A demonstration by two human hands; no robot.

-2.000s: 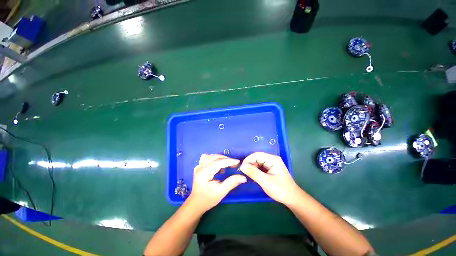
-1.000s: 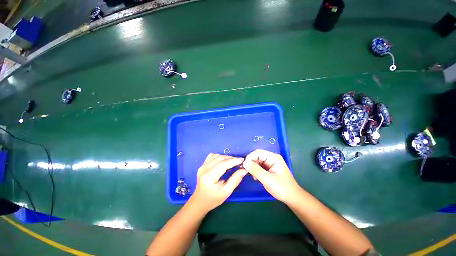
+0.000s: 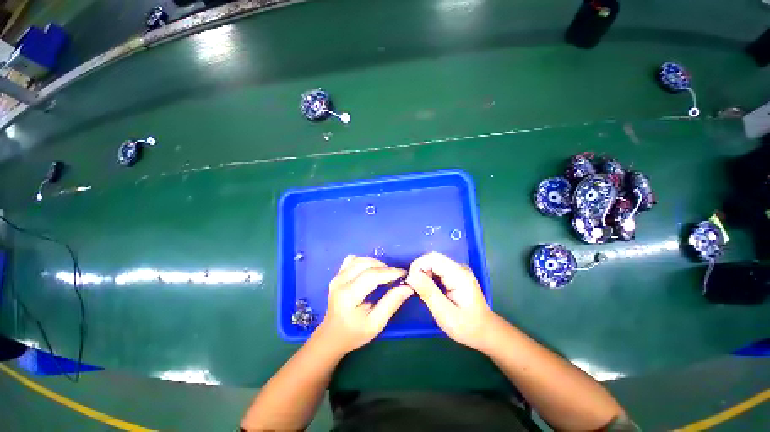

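A shallow blue tray (image 3: pixel 288 253) lies in front of me. My left hand (image 3: pixel 361 297) and my right hand (image 3: pixel 449 295) are over its lower part, bare, with fingertips meeting. Both pinch something tiny and dark between thumbs and forefingers; the fingers hide most of it, so I cannot tell its shape. Thin silvery rings lie singly in the tray, one near the top (image 3: pixel 371 210) and one at the right (image 3: pixel 456 234). A small clump of rings (image 3: pixel 303 315) is in the lower left corner.
Stacked motor units (image 3: pixel 594 196) are right of the tray, with a single unit (image 3: pixel 553 265) below them. More units with white-tipped leads, such as one at upper centre (image 3: pixel 315 105), lie on the far green surface. A black housing (image 3: pixel 592 22) stands beyond. A black cable (image 3: pixel 78 295) is at left.
The units and the black housing on the far strip have moved rightward. My hands stay over the tray, with fingertips brought closer together than two seconds ago.
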